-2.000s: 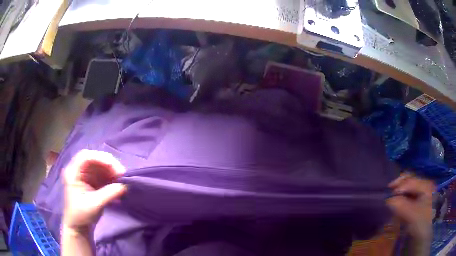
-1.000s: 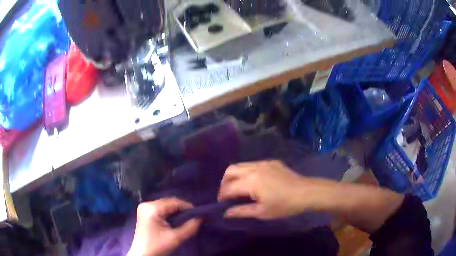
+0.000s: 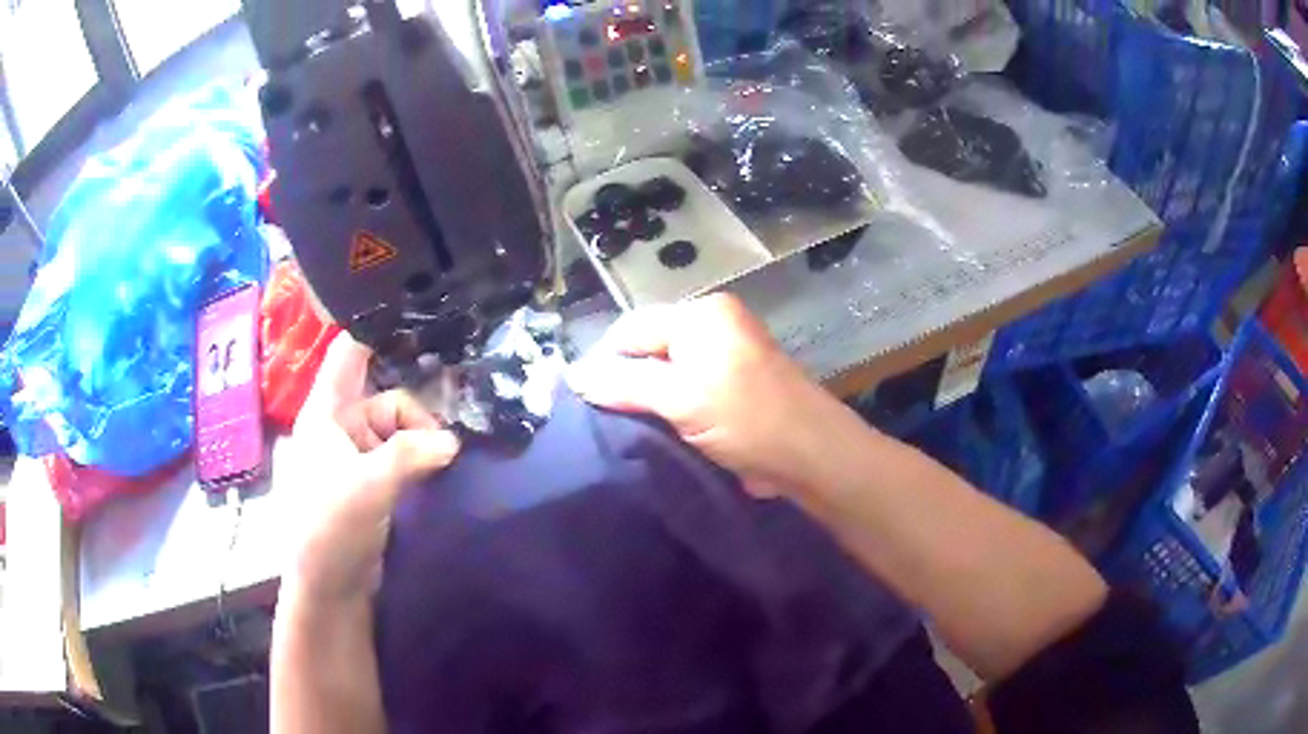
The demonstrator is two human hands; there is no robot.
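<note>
The dark purple garment [image 3: 646, 588] hangs from both hands, its top edge at the clamp area [image 3: 502, 387] under the head of the button-sewing machine [image 3: 416, 172]. The cloth looks blue under the lamp. My left hand [image 3: 380, 452] holds the edge on the left of the clamp. My right hand [image 3: 689, 376] holds it on the right, fingers close to the metal parts. Whether a button sits in the clamp cannot be told. The cream button tray [image 3: 746, 264] with several black buttons [image 3: 631, 215] is behind my right hand.
A pink phone [image 3: 227, 387] with a cable, a blue plastic bag [image 3: 136, 287] and a red bag [image 3: 294, 337] lie at left. A control panel [image 3: 620, 58] and clear bags with dark contents [image 3: 803, 165] are behind the tray. Blue crates [image 3: 1205, 531] stand at right.
Both hands have moved up with the garment edge from below the table to the machine clamp. The view has shifted, and the machine head and control panel show more fully.
</note>
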